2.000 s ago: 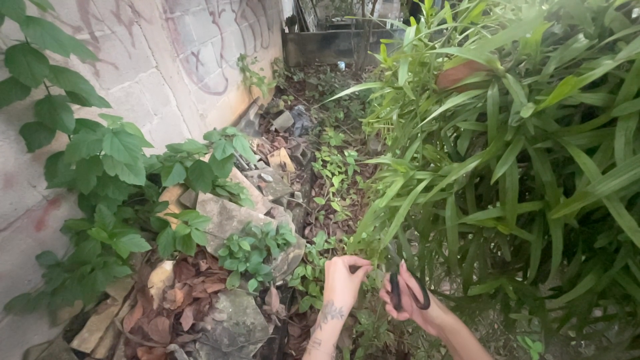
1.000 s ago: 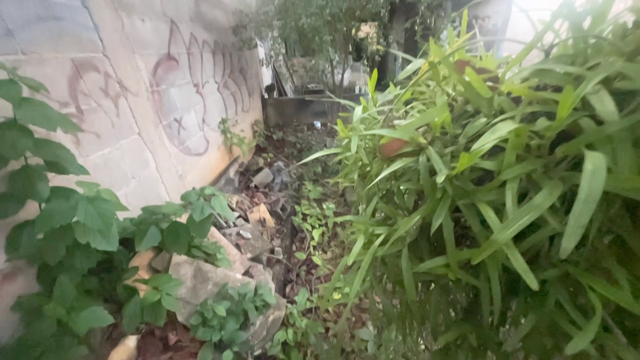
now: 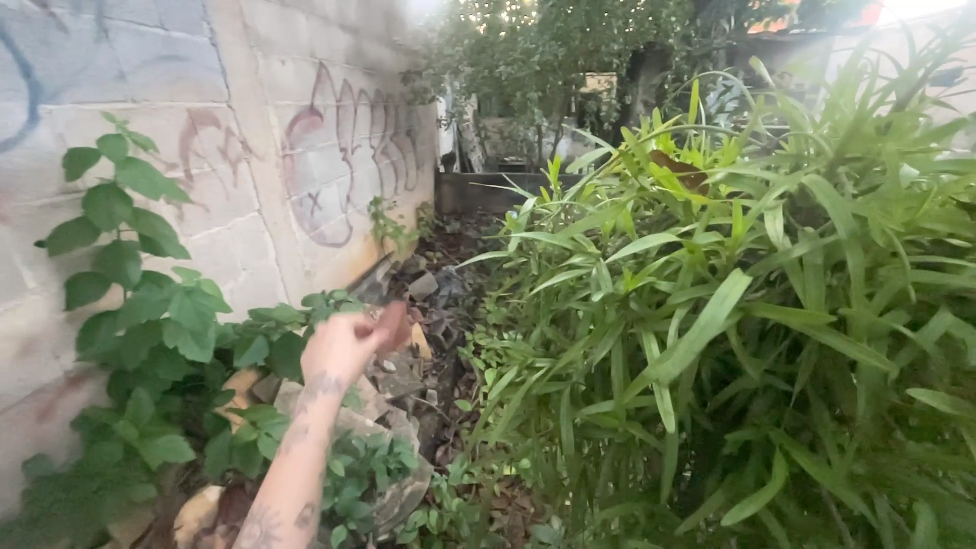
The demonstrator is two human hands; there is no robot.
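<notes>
My left hand reaches forward over the rubble at the foot of the wall, its thumb and fingers pinched on a reddish-brown dry leaf. Some blur lies over the hand and the leaf. To the right spreads a large bush with long narrow green leaves, and another brown dry leaf rests near its top. My right hand is out of view, and so are the black-handled scissors seen earlier.
A block wall with painted graffiti runs along the left, with a broad-leaved plant before it. Broken stone slabs and leaf litter cover the ground between wall and bush. A low dark wall crosses the far end.
Two seconds ago both hands were low by the bush, the right holding black-handled scissors; neither showed a second ago. Now my left hand is up with a brown leaf. The view has tilted up.
</notes>
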